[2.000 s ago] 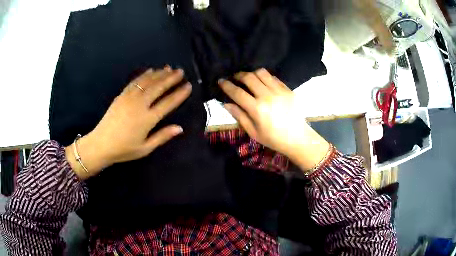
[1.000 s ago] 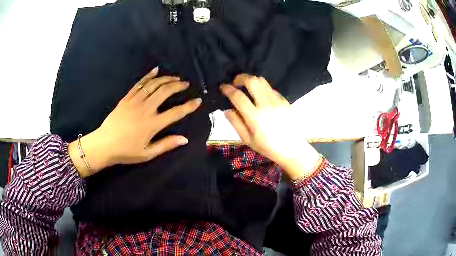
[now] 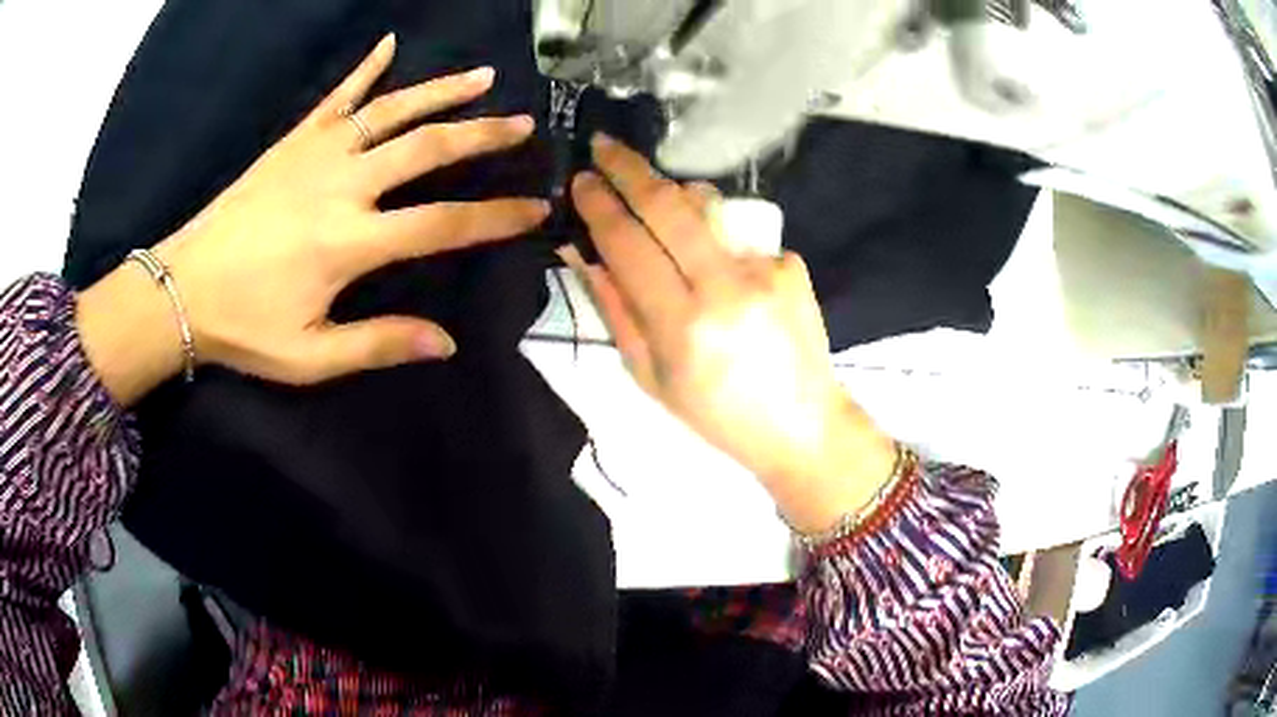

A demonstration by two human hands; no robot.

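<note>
A large black garment panel (image 3: 434,504) covers the left of the table and hangs over its front edge. My left hand (image 3: 315,217) lies flat on it, fingers spread, fingertips just left of the presser foot area. My right hand (image 3: 728,329) is below the machine head, its fingertips on the black cloth near the foot; whether it pinches the cloth is unclear. The cream-white machine head (image 3: 868,84) hangs over the work, with the small metal presser foot (image 3: 563,105) at the cloth. More black cloth (image 3: 903,231) lies right of the head. No zipper teeth can be made out.
Red-handled scissors (image 3: 1148,511) lie at the right table end, beside a white open tray (image 3: 1207,600) with black pieces. A metal plate (image 3: 549,311) is set in the white table (image 3: 686,518) in front of the foot. My checked clothing shows below.
The view has shifted, and the machine head now fills the top. Both hands are now close to the foot. The panel's lower part has swung left, baring more white table in front of my right hand.
</note>
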